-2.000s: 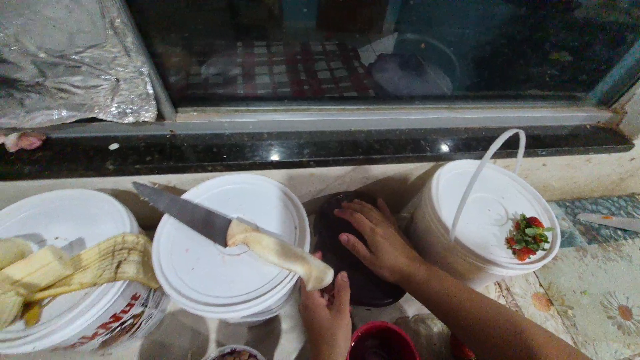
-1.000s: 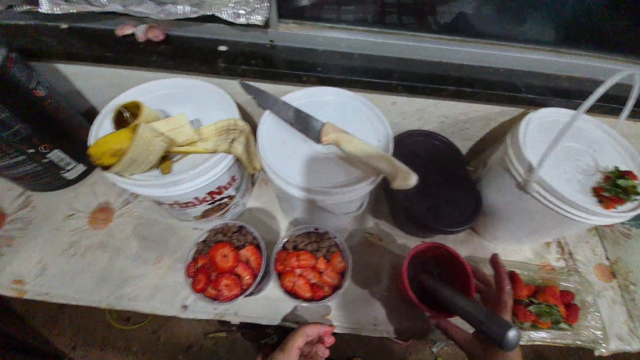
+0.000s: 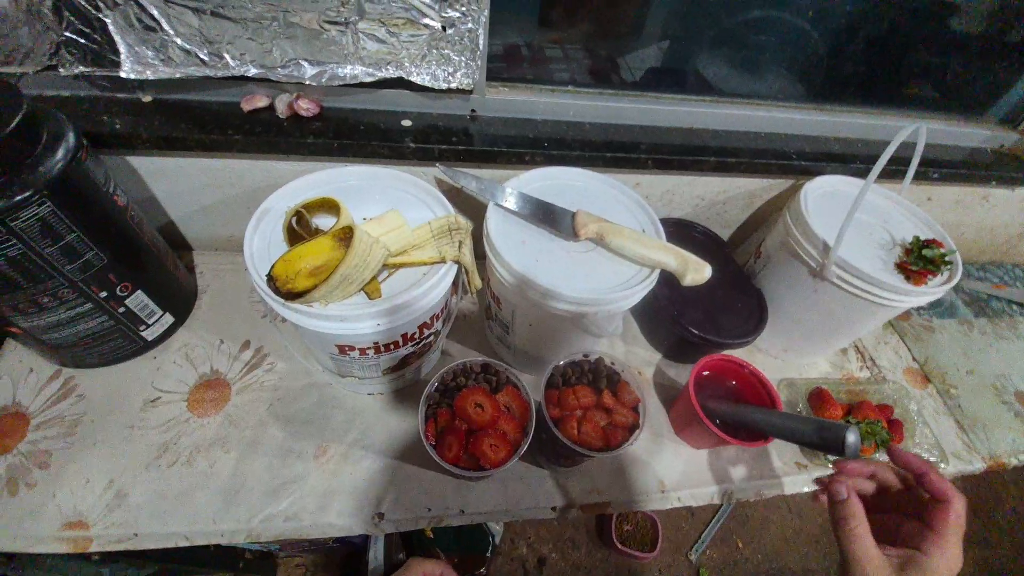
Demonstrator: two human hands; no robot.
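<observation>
My right hand (image 3: 896, 500) is held apart-fingered near the black handle (image 3: 788, 424) of a utensil standing in a red plastic cup (image 3: 720, 400); whether a fingertip touches it I cannot tell. Only a bit of my left hand (image 3: 426, 567) shows at the bottom edge, its fingers hidden. Two clear cups hold sliced strawberries (image 3: 480, 408) and chopped strawberries (image 3: 592, 416), each beside small brown pieces. Whole strawberries (image 3: 864, 412) lie in a clear plastic tray. A kitchen knife (image 3: 608, 236) rests across a white bucket lid, and a partly peeled banana (image 3: 316, 260) on another.
A dark lidded container (image 3: 704, 288) stands behind the red cup. Strawberry tops (image 3: 924, 260) lie on a handled white bucket (image 3: 832, 296). A large black jar (image 3: 88, 248) is at left. Garlic cloves (image 3: 296, 105) sit on the dark sill (image 3: 560, 144). Foil hangs above.
Two seconds ago both hands were at the dark lidded container; it is now untouched. Since one second ago my right hand has come away from the red cup, and my left hand has mostly left view.
</observation>
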